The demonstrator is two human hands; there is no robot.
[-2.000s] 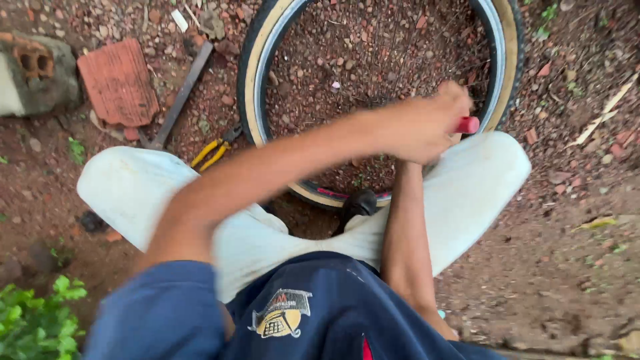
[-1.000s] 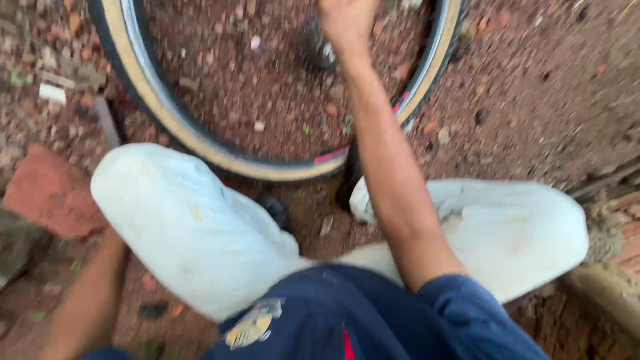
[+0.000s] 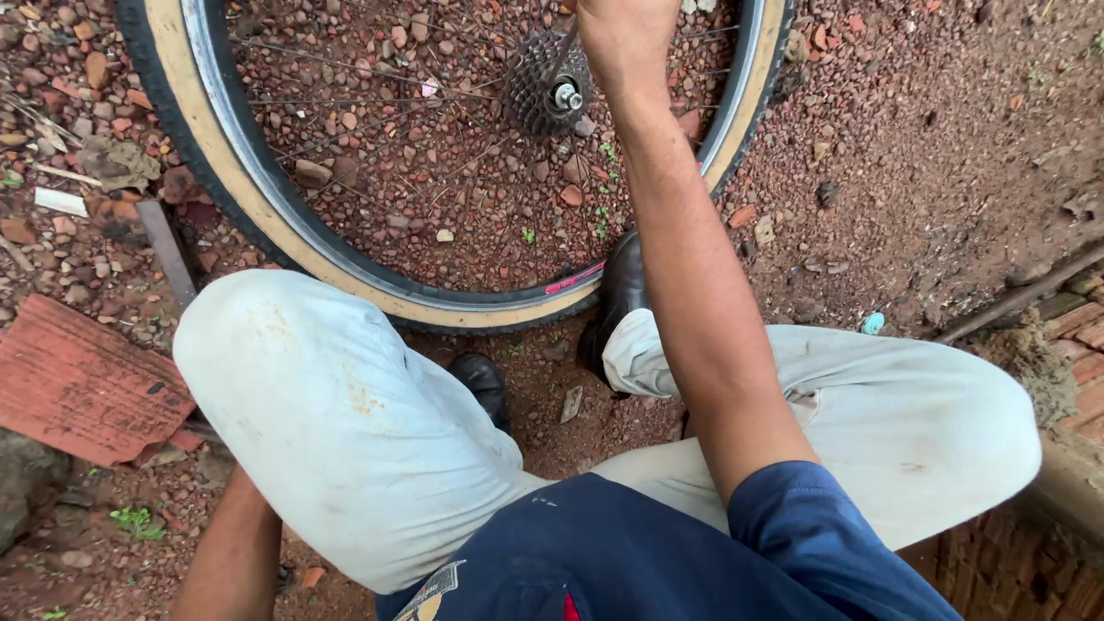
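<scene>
A bicycle wheel (image 3: 461, 317) with a black, tan-walled tyre lies on the gravel. Its sprocket cluster (image 3: 536, 86) and axle end (image 3: 567, 97) face up. At the upper edge of the view, my right hand (image 3: 628, 34) is just above and right of the sprockets. Its fingers are partly cut off by the frame; they look closed on a thin metal rod (image 3: 565, 53) that slants down to the sprockets. What tops the rod is out of view. My left forearm reaches down outside my left knee, and that hand is hidden behind the knee.
My black shoes (image 3: 628, 276) stand by the tyre's near side. A ridged red brick piece (image 3: 90, 379) and a flat metal bar (image 3: 166, 250) lie left of my left knee. At the right are a thin pole (image 3: 1022, 297) and stacked bricks or tiles (image 3: 1088, 366).
Two seconds ago both hands were together over the wheel's right side, with a red object there. My left hand has since moved down beside my left knee; my right is by the sprockets. The view has shifted.
</scene>
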